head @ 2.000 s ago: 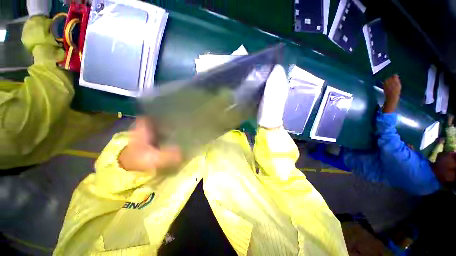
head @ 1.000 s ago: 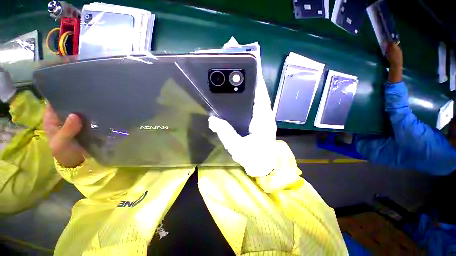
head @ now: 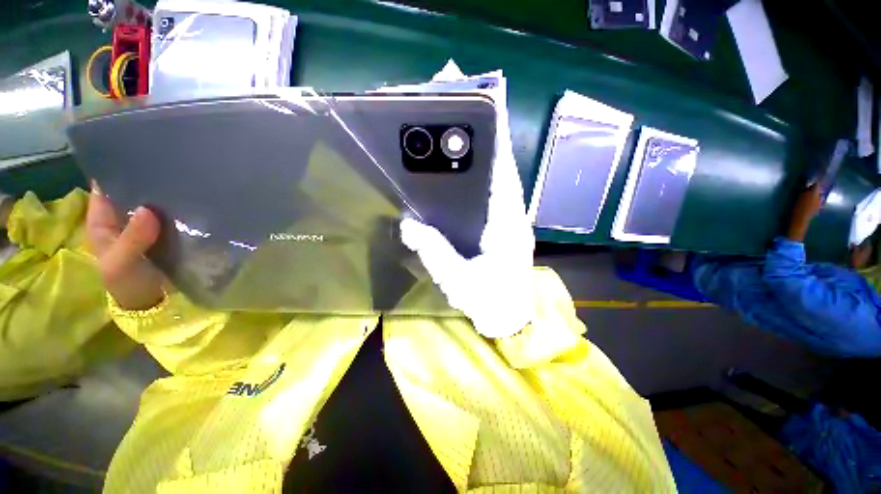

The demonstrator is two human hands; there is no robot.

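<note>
A dark grey tablet back cover [head: 280,193] is held up in front of my body, its outer face toward me. A camera block [head: 436,148] with two round rings sits at its upper right corner, and a small logo is near the middle. Clear film glare and a crease line cross the face. My bare left hand [head: 126,249] holds the left end, thumb on the face. My right hand [head: 473,260], in a white glove, holds the right end, thumb on the face. The other fingers are mostly hidden behind the cover.
A stack of covers with white sheets [head: 208,53] is behind at upper left, beside a red holder [head: 130,58] with yellow rings. Two covers on white sheets [head: 582,174] lie right on the green bench [head: 406,53]. A person's blue sleeve [head: 782,289] is at far right; another's yellow sleeve at left.
The blurred cover from two seconds ago is now flat toward me and nearly still. My left hand has moved left. The blue-sleeved person's hand has moved right, along the belt.
</note>
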